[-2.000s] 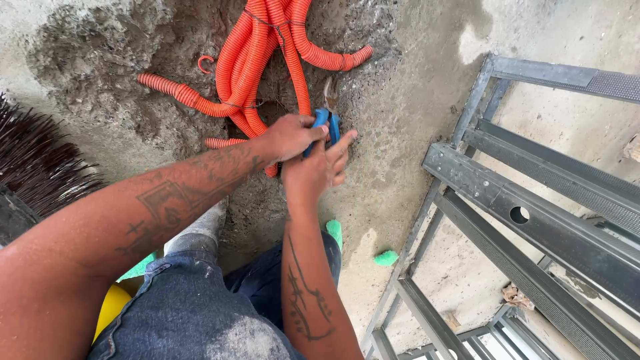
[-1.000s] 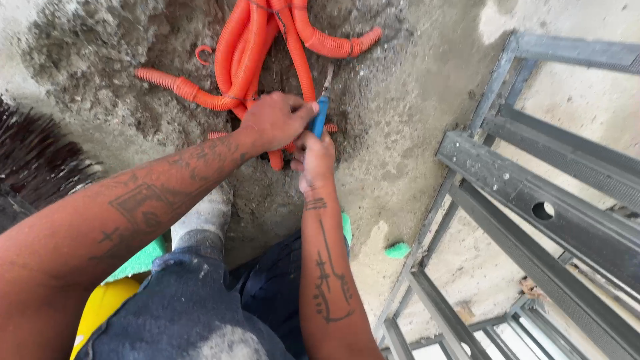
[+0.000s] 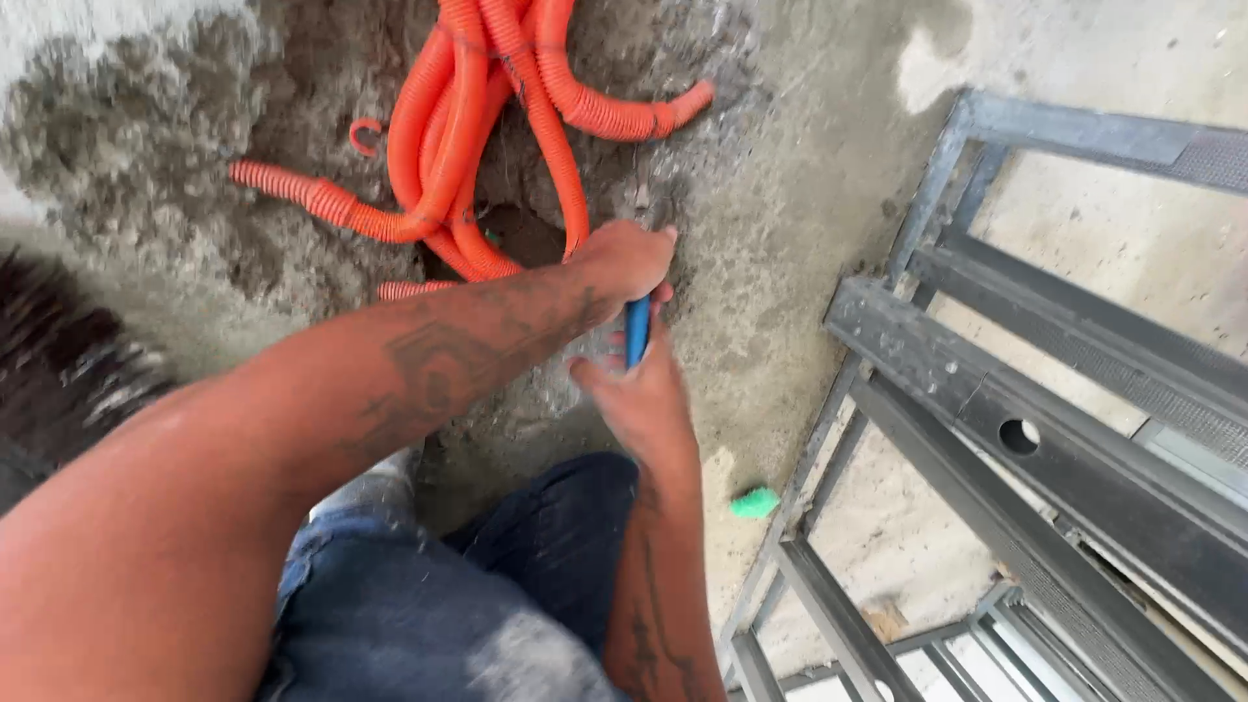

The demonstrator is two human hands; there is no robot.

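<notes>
Blue-handled pliers (image 3: 637, 331) are between my hands, their narrow metal tip pointing up towards the top of the view. My left hand (image 3: 629, 258) is closed around their upper part and hides much of it. Below it, my right hand (image 3: 645, 390) is at the lower end of the handle, thumb out to the side and some fingers behind the handle; it is blurred. Just beyond my left hand, a bundle of orange corrugated conduits (image 3: 453, 146), tied with thin wire, rises from a hole in the rough concrete. Several conduit ends splay outwards.
Grey metal framing (image 3: 985, 390) lies along the right side. A small green piece (image 3: 755, 503) rests on the concrete floor (image 3: 780, 244) beside it. Dark bristle-like strands (image 3: 68, 351) are at the left edge. A loose orange curved piece (image 3: 366, 137) lies left of the bundle.
The pliers' open blue handles, seen apart two seconds ago, now show as a single blue length. My right hand has moved down relative to my left hand. The view has shifted somewhat.
</notes>
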